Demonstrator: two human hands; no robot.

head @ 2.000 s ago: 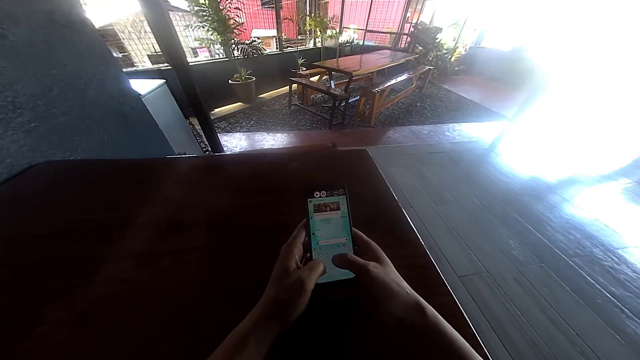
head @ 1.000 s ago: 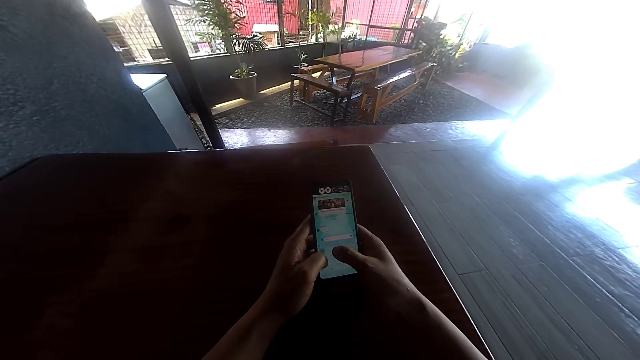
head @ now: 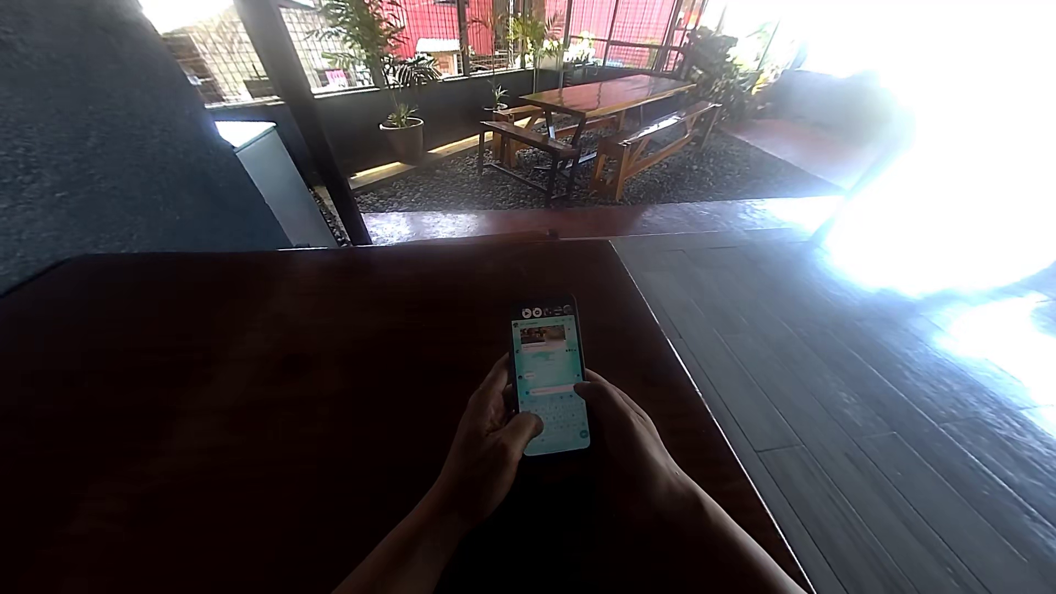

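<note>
A smartphone [head: 550, 371] is held upright between both hands over a dark wooden table [head: 247, 371]. Its lit screen shows a chat with a picture near the top and an on-screen keyboard below. My left hand [head: 495, 441] grips the phone's left side, its thumb over the lower left of the keyboard. On the other side, my right hand [head: 629, 433] holds the right edge, with the thumb at the screen's right edge above the keyboard. The fingers behind the phone are hidden.
Grey plank flooring [head: 792, 396] runs along the table's right side. Beyond the far edge stand a wooden picnic table [head: 610, 92] with benches [head: 660, 136] on gravel, a potted plant [head: 403, 139] and a dark post [head: 305, 107]. Strong glare covers the upper right.
My right thumb has moved up from the keyboard to the screen's right edge. The left thumb now reaches farther over the keyboard. Both hands still hold the phone.
</note>
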